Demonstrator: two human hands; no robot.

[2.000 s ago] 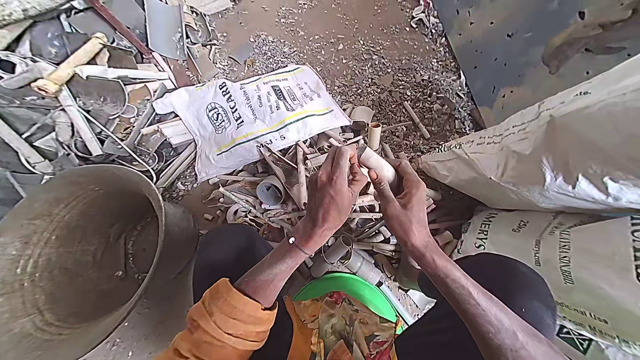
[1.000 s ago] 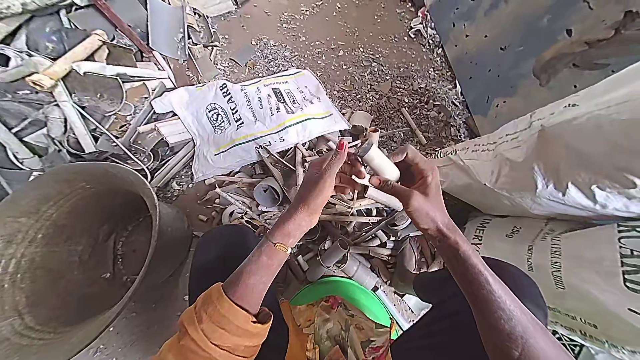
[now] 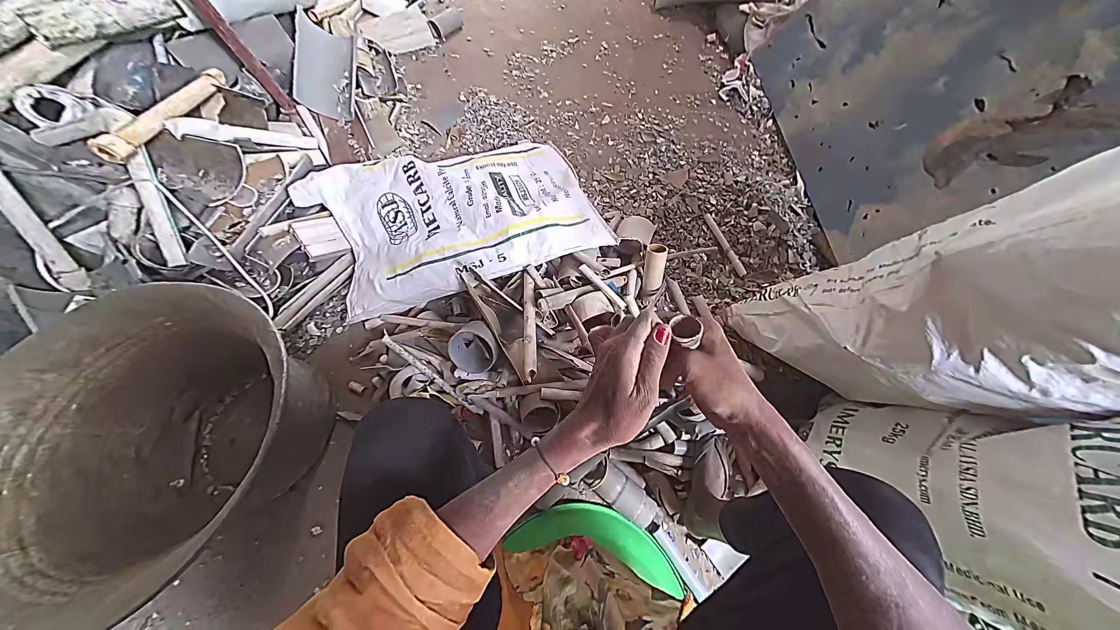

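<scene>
Above the scrap pile my two hands meet. My right hand (image 3: 717, 376) is closed around a short plastic pipe piece (image 3: 686, 331), whose open end faces up toward me. My left hand (image 3: 626, 376), with red polish on a nail, is right beside it; its fingertips are hidden, so whether it grips the piece does not show. Just beyond the hands a cream pipe piece (image 3: 654, 267) stands upright. Below and around them lies a heap of cut plastic pipe scraps (image 3: 525, 332), with a wider grey pipe piece (image 3: 472, 347) to the left.
A large grey tub (image 3: 284, 420) stands at the left, near a pile of long pipe scraps (image 3: 157, 114). A printed white sack (image 3: 472, 219) lies flat beyond the heap. Filled sacks (image 3: 945, 297) are at the right, below a dark sheet (image 3: 875, 114). A green plastic rim (image 3: 612, 534) shows between my knees.
The pale pipe piece, seen lengthwise in my hands before, now shows its open end toward me. My left hand has come close against my right.
</scene>
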